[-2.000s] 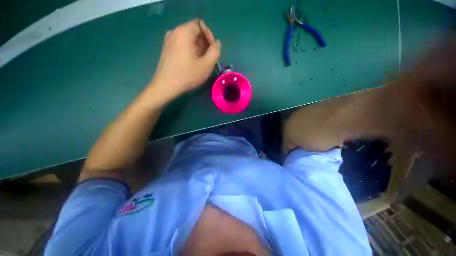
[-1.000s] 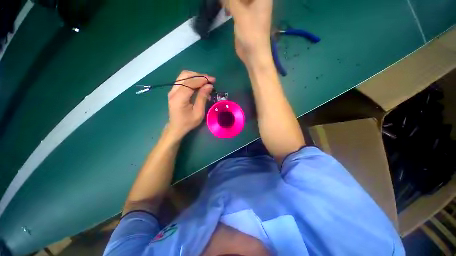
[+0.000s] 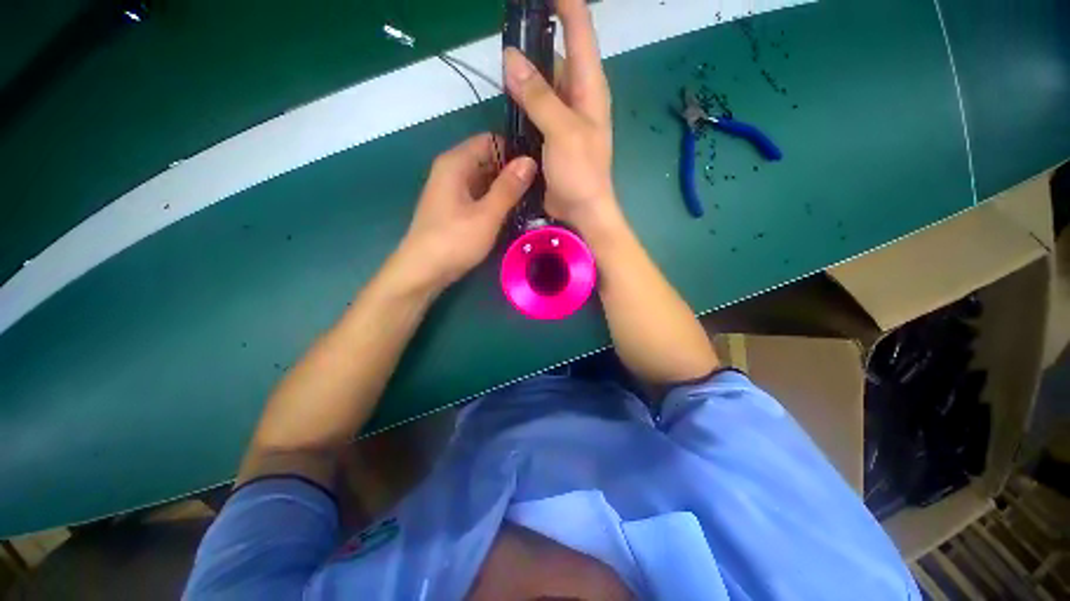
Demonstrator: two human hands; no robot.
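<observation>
The appliance body with a bright pink flared ring and dark centre (image 3: pixel 548 272) stands on the green bench. A long black shiny handle shell (image 3: pixel 528 88) extends from it away from me. My right hand (image 3: pixel 573 135) holds the shell along its right side. My left hand (image 3: pixel 475 206) pinches at the shell's left side near the pink ring, with the fingertips on the thin wires. The lead wires (image 3: pixel 467 76) run out past the left hand towards a pale connector tip (image 3: pixel 399 35). The shell's far end is cut off by the frame.
Nippers with blue handles (image 3: pixel 692 159) lie open on the bench at the right, with dark specks around them. A white strip (image 3: pixel 252 159) crosses beyond the hands. An open carton (image 3: pixel 847 393) of black parts stands below the bench edge at the right.
The right hand has come back from the far side and now holds the black shell against the body. The left hand has moved closer to the shell, and the wires now point away from me.
</observation>
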